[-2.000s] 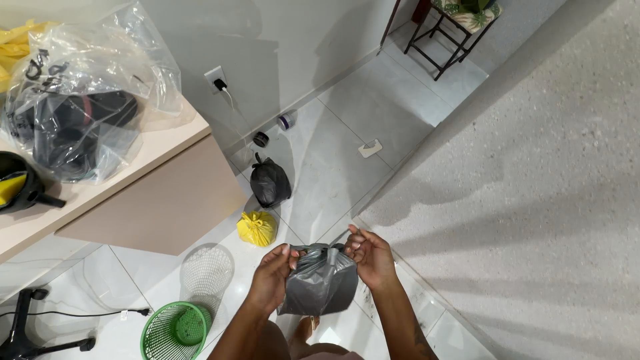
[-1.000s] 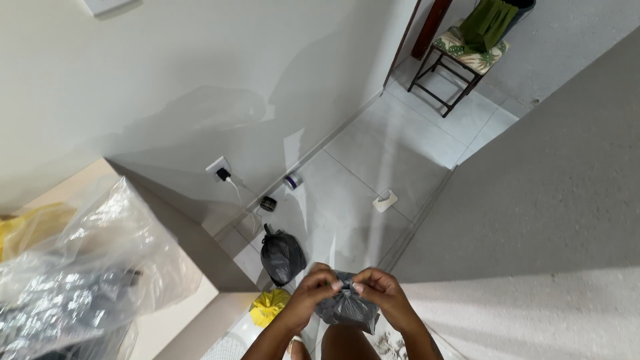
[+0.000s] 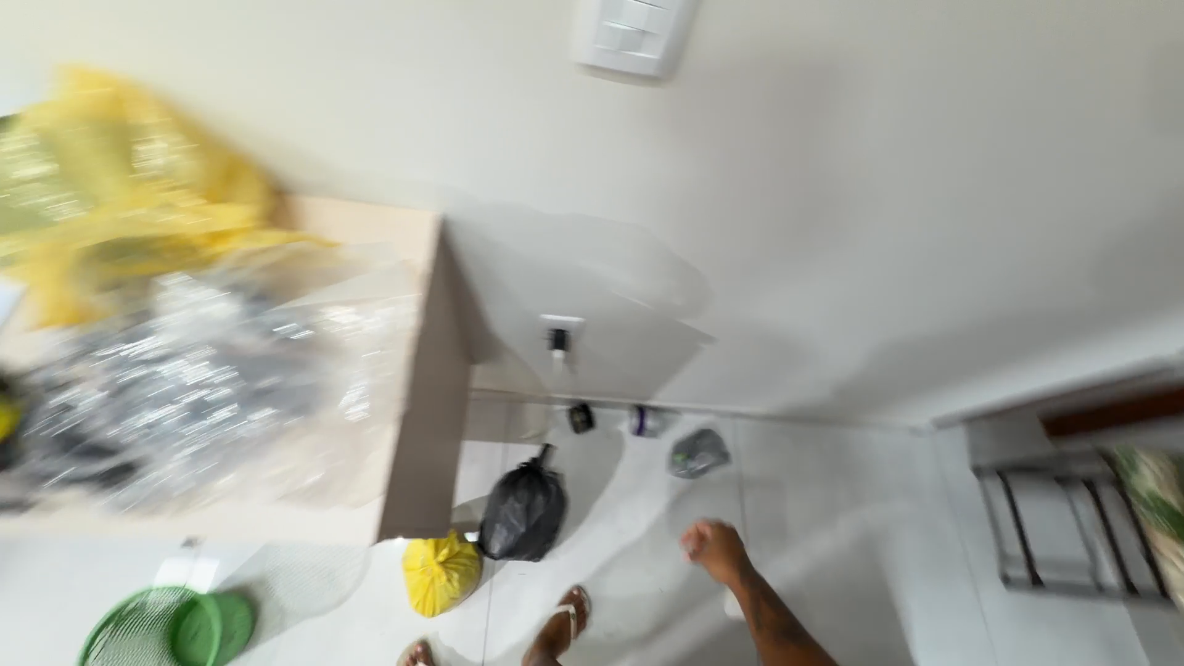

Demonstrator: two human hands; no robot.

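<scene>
My right hand (image 3: 714, 548) is low over the tiled floor with its fingers curled, and nothing shows in it. Beyond it, near the wall, a small knotted grey plastic bag (image 3: 699, 453) lies on the floor, apart from the hand. To the left stand a tied black plastic bag (image 3: 524, 511) and a tied yellow plastic bag (image 3: 441, 573), close side by side. My left hand is out of the frame.
A desk (image 3: 412, 416) at left bears clear plastic (image 3: 222, 388) and a yellow bag (image 3: 139, 185). A green mesh basket (image 3: 153, 629) stands below. By the wall are two small containers (image 3: 581, 418) and a plug in a socket (image 3: 559, 340). A metal-framed stool (image 3: 1073, 527) stands at right.
Both hands held the grey bag one second ago; it now lies on the floor by the wall, let go. My left hand has left the frame. The view has turned a lot.
</scene>
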